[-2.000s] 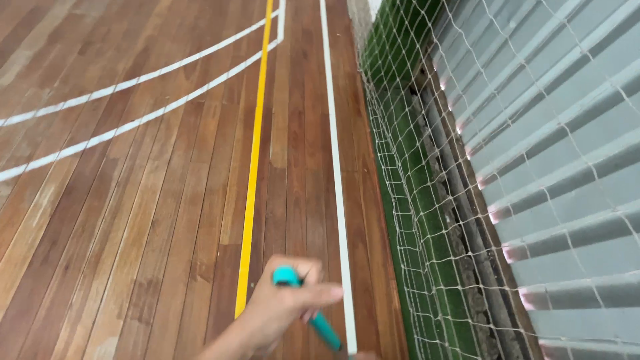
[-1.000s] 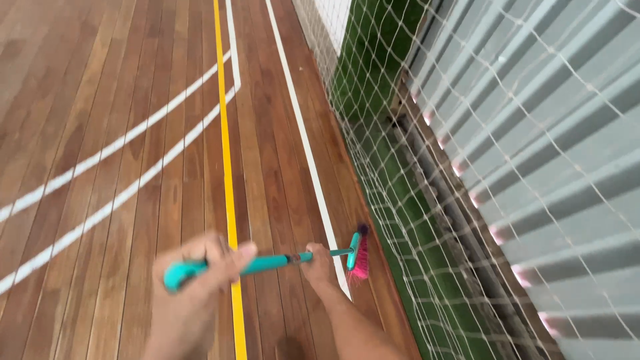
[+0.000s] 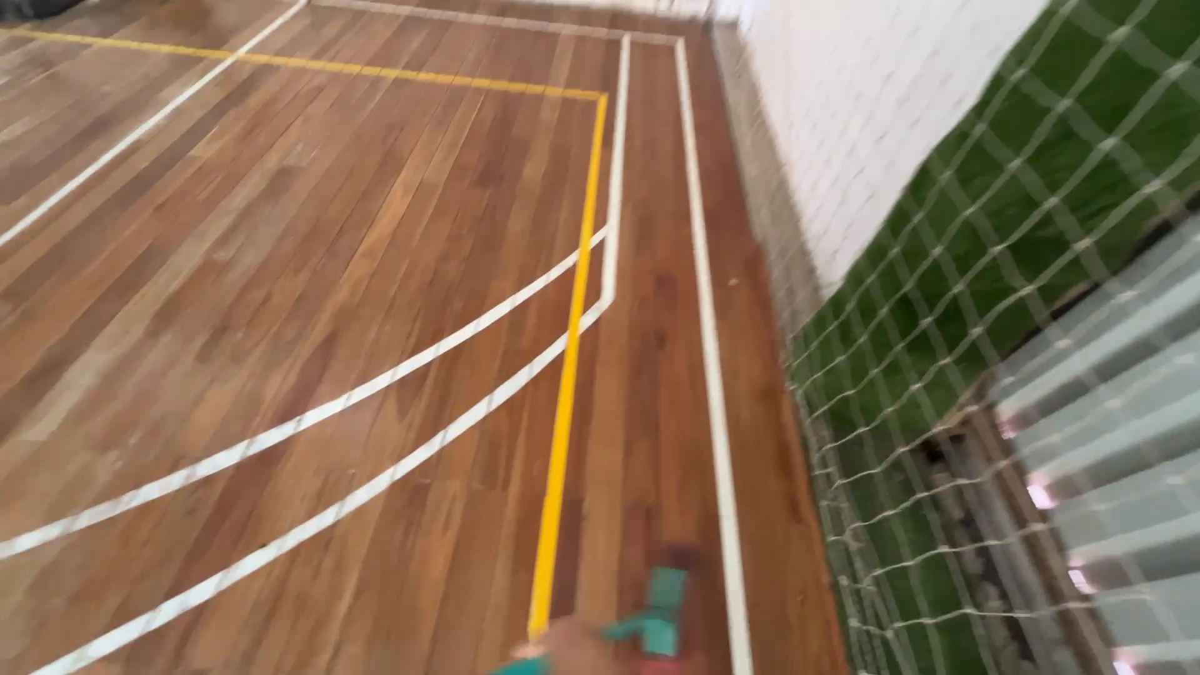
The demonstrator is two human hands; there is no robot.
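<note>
A broom with a teal handle and teal head [image 3: 666, 609] shows at the bottom edge, blurred by motion. Just left of the head, my right hand [image 3: 574, 649] closes around the handle, most of the hand being cut off by the frame. A short piece of teal handle [image 3: 521, 667] sticks out on the hand's other side. A little pink shows under the head, which is over the floorboards between the yellow line and the white line. My left hand is out of view.
The wooden plank floor [image 3: 394, 234] bears yellow and white court lines. Along the right hangs a white net [image 3: 891, 525] in front of green turf-like material [image 3: 895, 572] and corrugated metal sheeting [image 3: 1125, 450]. A white wall [image 3: 844, 122] stands beyond.
The view has swung up and left, showing more floor and the far wall. My left hand, on the handle's end one second ago, has left the view. The broom head now shows near the bottom edge.
</note>
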